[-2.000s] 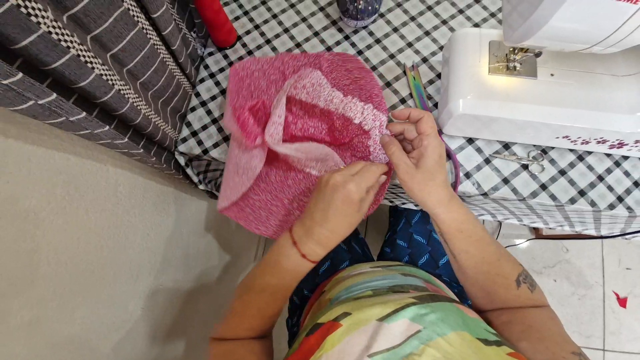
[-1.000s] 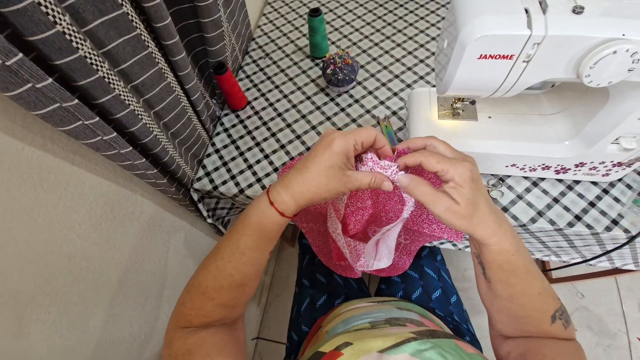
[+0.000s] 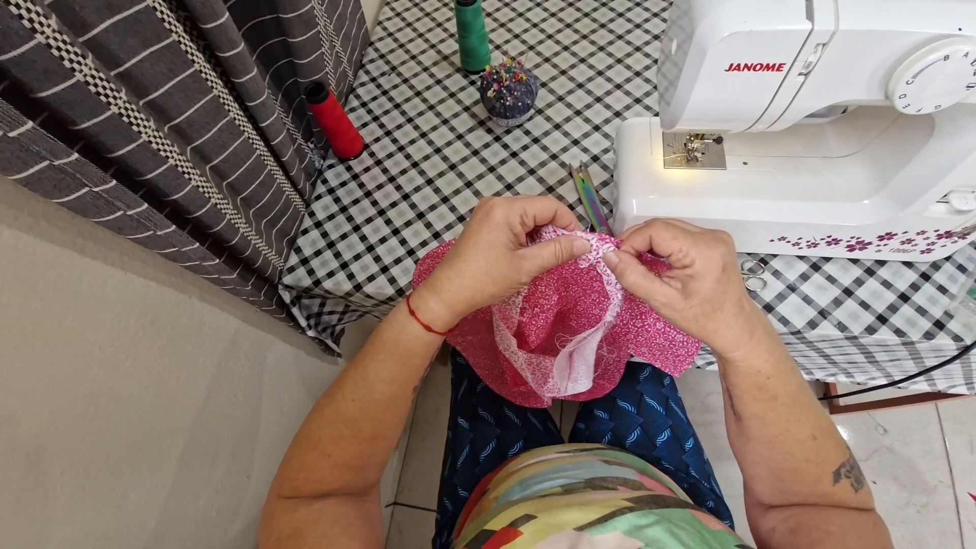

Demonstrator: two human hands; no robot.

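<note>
Pink patterned fabric [image 3: 557, 316] hangs from my two hands at the table's front edge, its lower part over my lap. My left hand [image 3: 511, 255] pinches the gathered, paler top edge between thumb and forefinger. Close beside it, my right hand [image 3: 675, 274] pinches the same edge from the other side, the fingertips nearly meeting. A pale band with loose threads curves down across the fabric's middle. Whether a pin or needle is between the fingers cannot be made out. Just behind the hands lie iridescent scissors [image 3: 589, 197], their handles hidden.
At the right stands a white Janome sewing machine [image 3: 762, 206], its light on. Small scissors [image 3: 753, 276] lie before it, partly behind my right hand. Further back are a pincushion [image 3: 508, 91], a green thread cone [image 3: 472, 36] and a red one [image 3: 334, 122]. A dark curtain [image 3: 175, 114] hangs at the left.
The fabric has been turned and drawn toward my lap; two seconds ago it lay spread on the table edge. Both hands now hold its far edge. The view has shifted.
</note>
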